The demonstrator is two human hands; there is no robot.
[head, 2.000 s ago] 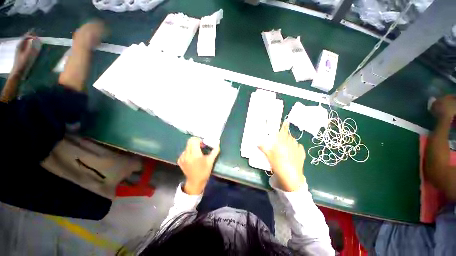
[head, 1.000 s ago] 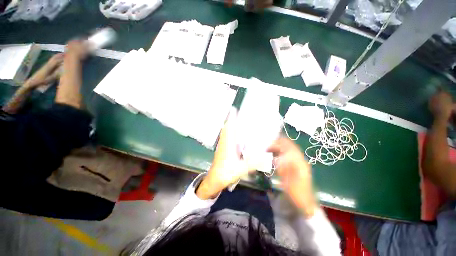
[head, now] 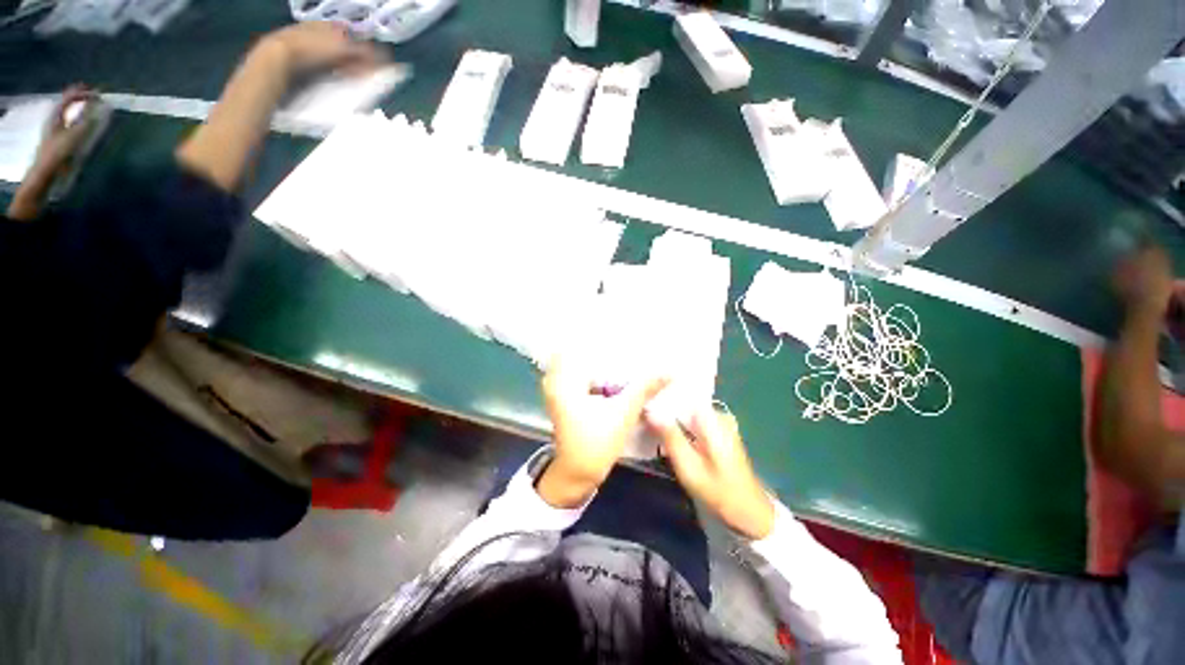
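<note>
A slim white carton [head: 626, 340] with a small purple mark lies between my hands, its near end towards me. My left hand [head: 585, 422] grips it from the left. My right hand [head: 708, 468] has its fingertips on the near end; the pale end flap and fingers blend, so detail is unclear. A stack of flat white pieces [head: 695, 299] lies just beyond and right of the carton. White cartons packed side by side [head: 429, 234] form a row on the left. Small white pieces [head: 795, 301] lie right of the stack, beside tangled thin white cords [head: 871, 357].
Loose white cartons [head: 559, 111] lie on the belt beyond the white strip [head: 767, 234]. A slanting grey post [head: 1001, 150] stands at the right. A person's arm [head: 247, 111] reaches over the row at the left; another person's arm [head: 1137, 377] is at the right edge.
My left hand has left the row's near end and taken hold of a carton, now lower on the bench. My right hand has moved left to it. Cartons on the belt have shifted right.
</note>
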